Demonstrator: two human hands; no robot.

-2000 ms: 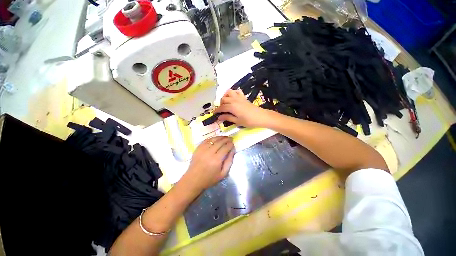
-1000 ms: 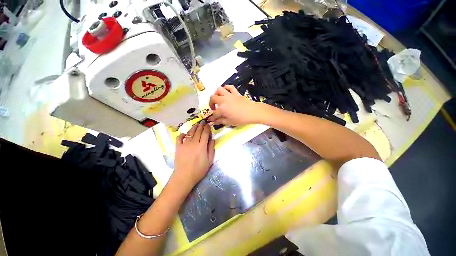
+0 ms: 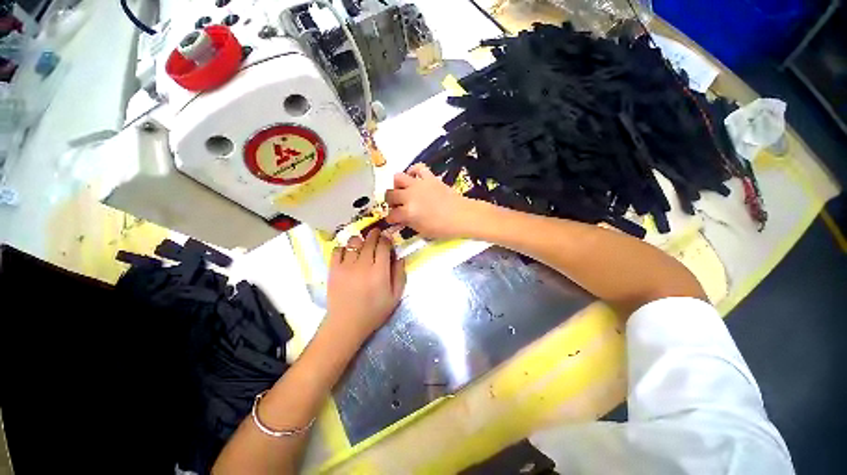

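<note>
The white sewing machine head (image 3: 269, 130) with a round red badge stands at the upper left. My left hand (image 3: 365, 278) lies flat in front of the needle area (image 3: 358, 225), its fingertips at a small black strip (image 3: 379, 225). My right hand (image 3: 423, 202) is just right of it, fingers bent together at the strip's right side. The fingers cover most of the strip and the needle area. A large pile of black strips (image 3: 585, 121) lies to the right, and a smaller pile (image 3: 218, 325) lies to the left.
A shiny metal plate (image 3: 474, 325) lies in front of the machine. A dark open box (image 3: 84, 371) is at the lower left. A thin red and dark tool (image 3: 752, 199) and a whitish crumpled wad (image 3: 757, 127) are at the right table edge.
Since two seconds ago, my left hand has moved up to the needle area beside my right hand, and the strip there is now mostly covered. Over the last second both hands barely moved.
</note>
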